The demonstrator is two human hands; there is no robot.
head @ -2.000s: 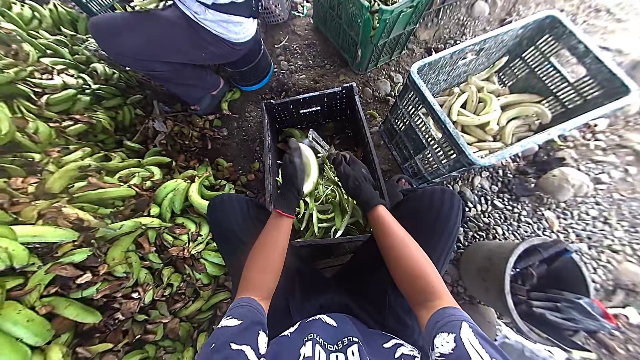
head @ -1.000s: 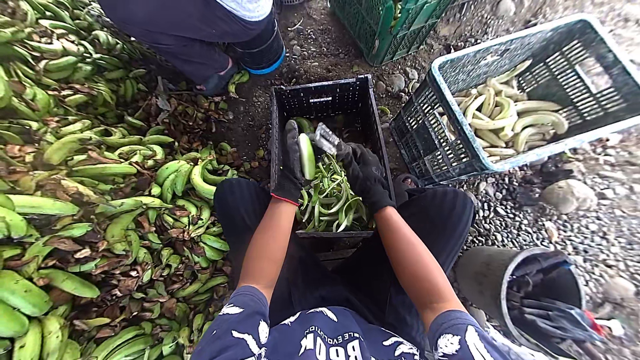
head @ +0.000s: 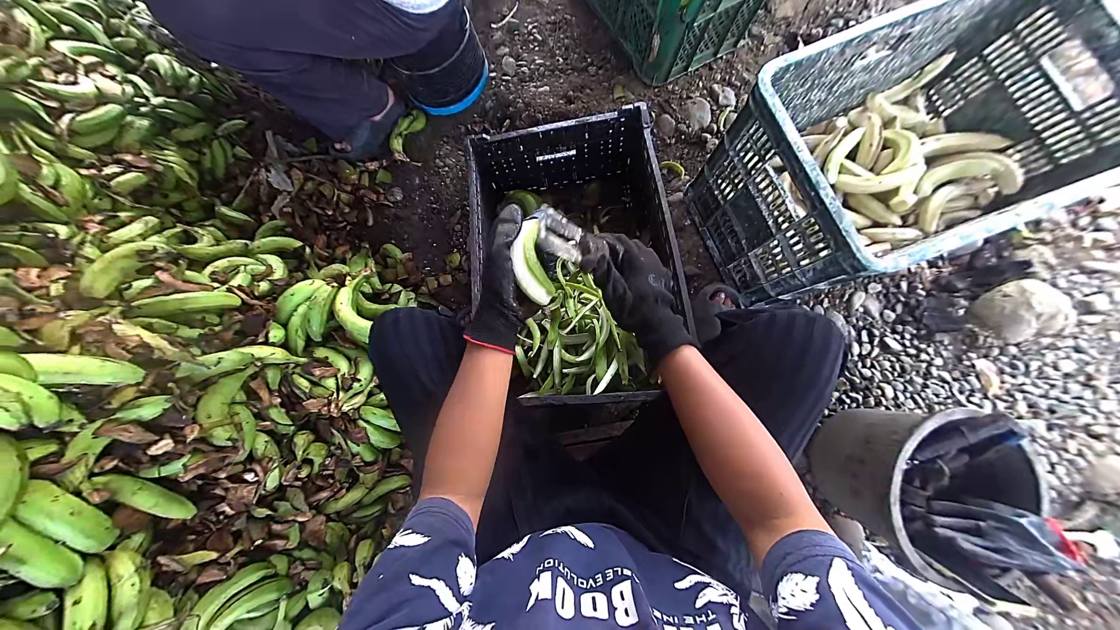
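Note:
Over a black plastic crate (head: 577, 131), my black-gloved left hand (head: 499, 284) grips a partly peeled green plantain (head: 532, 262), its pale flesh showing on one side. A peeler (head: 557, 236), its exact form unclear, is held in my gloved right hand (head: 634, 284), close against the plantain's upper part. Green strips of peel (head: 582, 341) lie heaped in the crate below both hands. Another green fruit (head: 525, 201) shows behind the left fingertips.
Green plantains (head: 184, 304) and dry leaves cover the ground at left. A dark green crate (head: 761, 74) at right holds peeled plantains (head: 884, 171). A grey bucket (head: 866, 455) with dark items stands lower right. A person's leg (head: 332, 87) is at upper left, near another green crate (head: 674, 39).
Two seconds ago the plantain was tilted the other way and showed mostly pale flesh; now it shows green peel along its right side. The peeler stays close to it in my right hand.

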